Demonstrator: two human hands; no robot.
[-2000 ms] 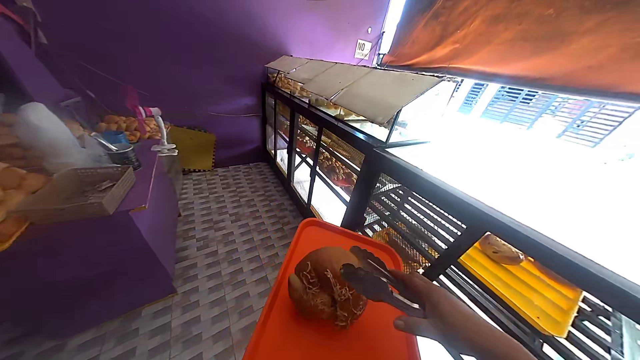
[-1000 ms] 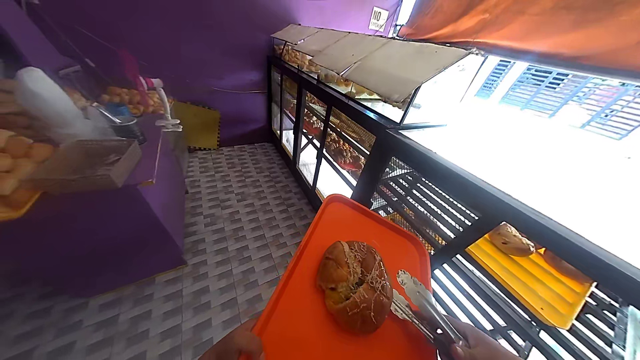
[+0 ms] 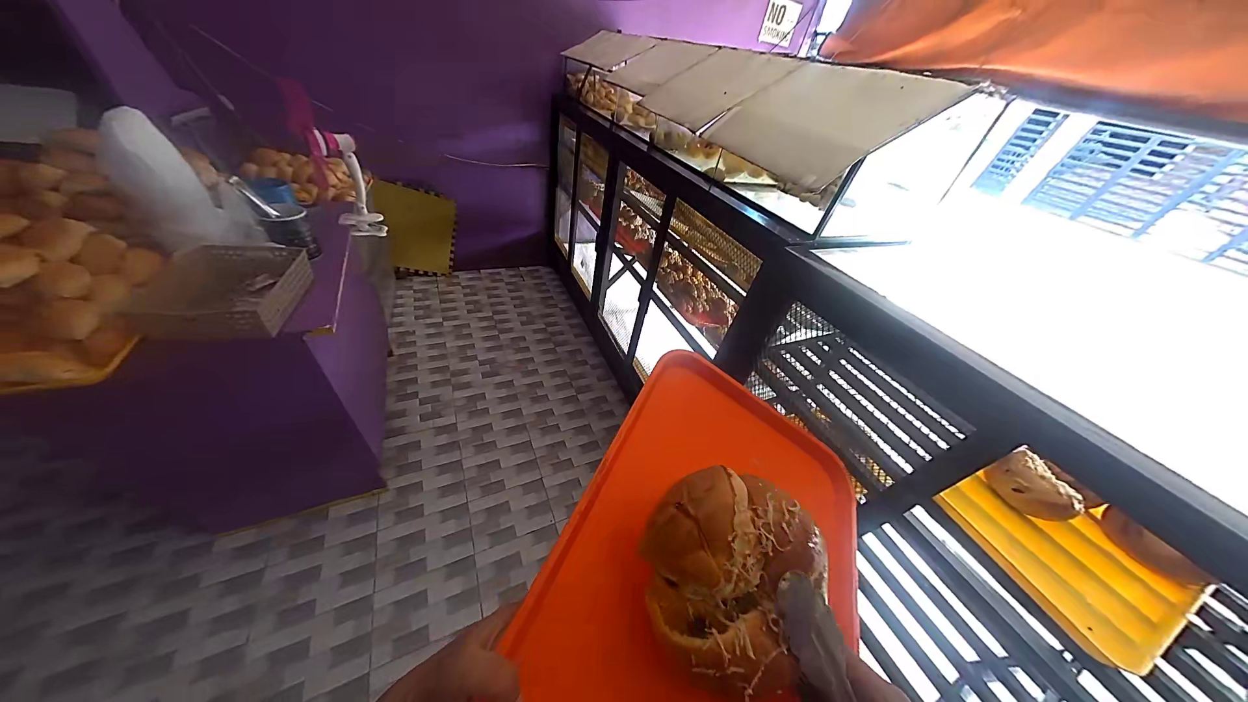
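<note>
My left hand (image 3: pixel 463 668) grips the near left edge of an orange plastic tray (image 3: pixel 643 439), low in the head view. On the tray lie round brown buns (image 3: pixel 697 526) pressed together, topped with thin shreds; one gapes at its side. Metal tongs (image 3: pixel 814 634) touch the buns from the right. Behind them my right hand (image 3: pixel 873 682) shows only in part at the bottom edge, closed on the tongs' handles, mostly hidden.
To the right stands a black-framed display case (image 3: pixel 780 283) with slatted shelves and a yellow tray (image 3: pixel 1102 595) of bread. On the left are a purple counter (image 3: pixel 273 429), a woven basket (image 3: pixel 224 292) and heaped rolls (image 3: pixel 63 273). A tiled floor (image 3: pixel 478 390) runs between.
The left hand, out of view two seconds ago, came to the tray's left edge. The tongs moved from above the bun to its right side, then onto the bread.
</note>
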